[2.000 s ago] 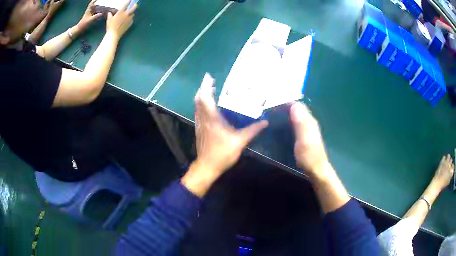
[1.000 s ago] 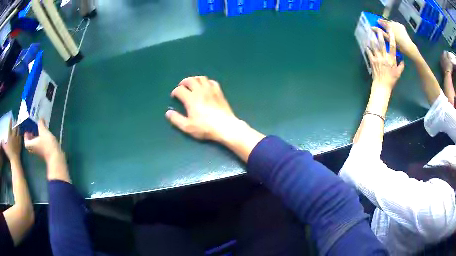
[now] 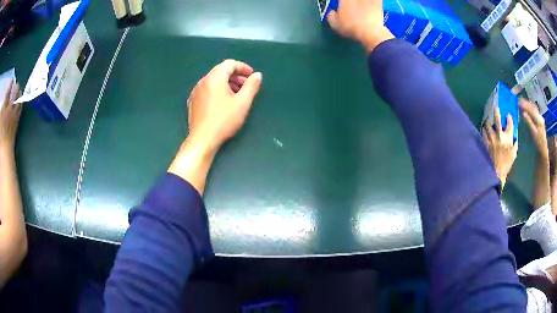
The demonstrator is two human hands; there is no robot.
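Note:
Several closed blue cartons (image 3: pixel 427 30) stand in a row at the far side of the green table. My right hand (image 3: pixel 359 21) reaches to the left end of this row, its fingers at a blue and white carton cut off by the top edge. Whether it grips that carton cannot be told. My left hand (image 3: pixel 221 101) is over the middle of the mat, empty, with its fingers loosely curled. An open blue and white retail box (image 3: pixel 68 67) stands at the far left, its white flaps up.
A neighbour's arm (image 3: pixel 9 177) is at the left edge. Another person's hands (image 3: pixel 504 143) hold a blue box at the right. Cream post feet (image 3: pixel 127 11) stand at the top left. A pale seam (image 3: pixel 98 122) crosses the green table (image 3: pixel 287 183). More boxes (image 3: pixel 543 92) are at the far right.
My left hand has left the open box and moved right to the mid-table. My right hand has moved from the mid-table to the far carton row. The view has shifted.

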